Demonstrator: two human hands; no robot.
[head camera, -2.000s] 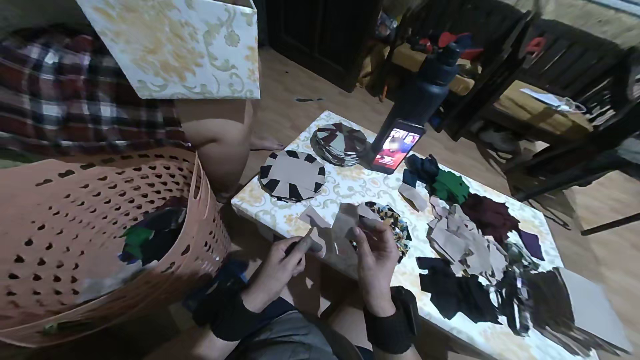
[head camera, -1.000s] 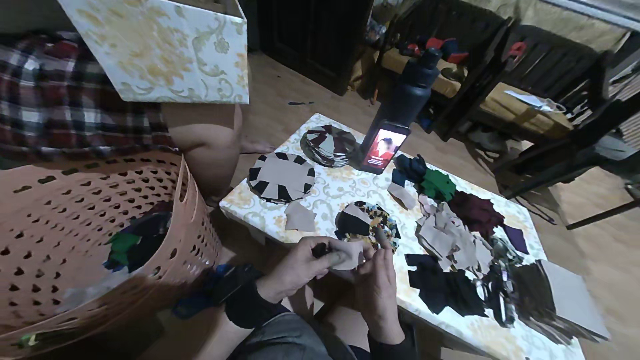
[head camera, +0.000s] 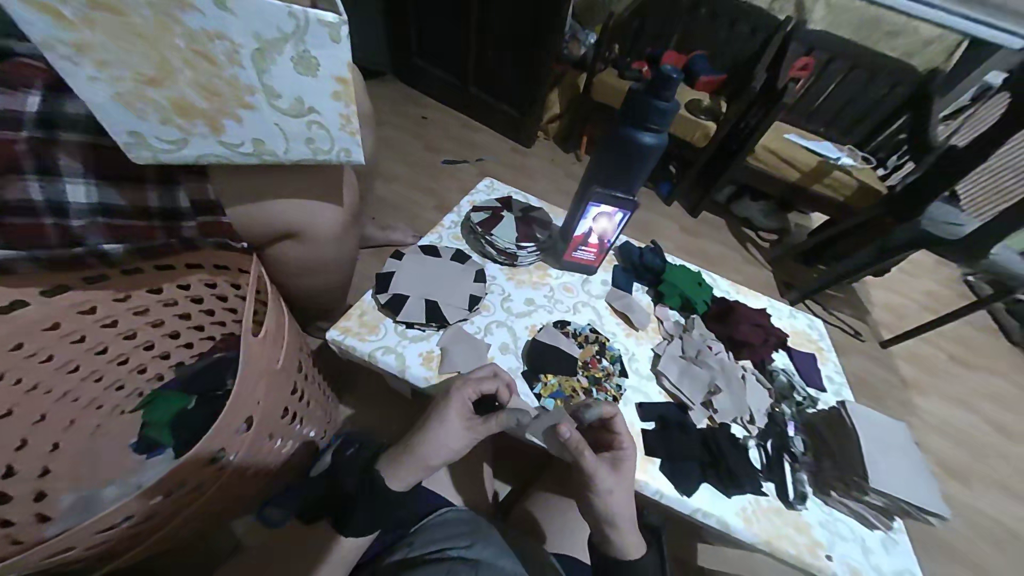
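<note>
Between my left hand (head camera: 472, 412) and my right hand (head camera: 596, 456) is a small light grey fabric piece (head camera: 550, 428), pinched by the fingers of both at the table's near edge. Just beyond them lies a round patchwork (head camera: 588, 364) of multicoloured print with black and grey pieces on it. A loose grey scrap (head camera: 463, 350) rests left of it. Farther left is a round stack with a grey centre and black pieces round its rim (head camera: 430, 286). Behind that sits a stack of maroon, grey and black rounds (head camera: 510, 228).
A phone (head camera: 596, 232) leans on a dark bottle (head camera: 640, 132). Green (head camera: 684, 288), maroon (head camera: 744, 330), grey (head camera: 712, 372) and black fabric piles (head camera: 700, 452) cover the table's right side. A pink perforated basket (head camera: 288, 384) stands left, near another person's bare leg (head camera: 292, 232).
A grey scrap now on the table left of the multicoloured round was not lying there two seconds ago. My hands have come together around a grey piece.
</note>
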